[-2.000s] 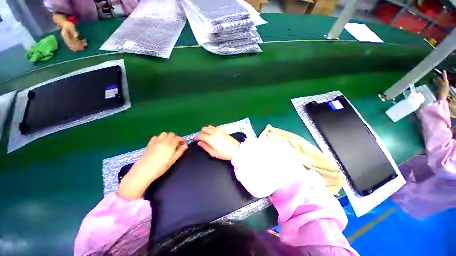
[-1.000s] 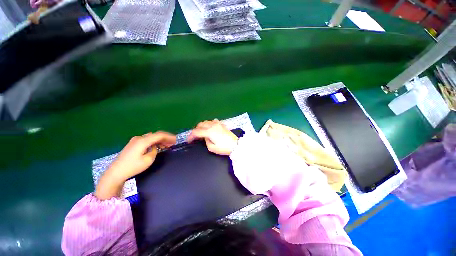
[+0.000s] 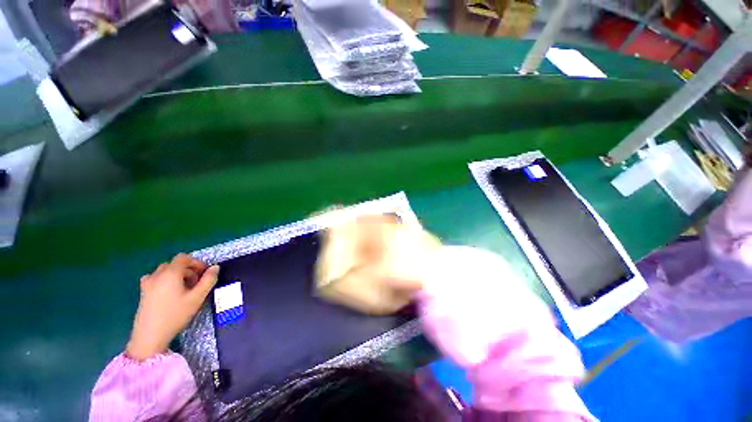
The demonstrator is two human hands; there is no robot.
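A black flat panel unit (image 3: 284,321) lies on a bubble wrap sheet (image 3: 272,236) in front of me, with a white and blue product label (image 3: 230,302) near its left end. My left hand (image 3: 171,298) is at the panel's upper left corner, fingertips and thumb at its edge; whether it grips the edge is not clear. My right hand (image 3: 404,284) is blurred and holds a pale yellow wiping cloth (image 3: 356,260) over the panel's right part. The cloth hides that part of the panel and most of the fingers.
Another black panel (image 3: 565,231) lies on bubble wrap at the right. A person at the far left holds a third panel (image 3: 128,62). Stacked bubble bags (image 3: 363,49) stand across the green bench (image 3: 313,140). A grey post (image 3: 672,103) and another person's pink sleeve (image 3: 730,218) are at right.
My right hand has taken up the cloth from beside the panel and moved it onto the panel. My left hand has moved left to the corner, uncovering the label. The far-left panel was lifted off the bench.
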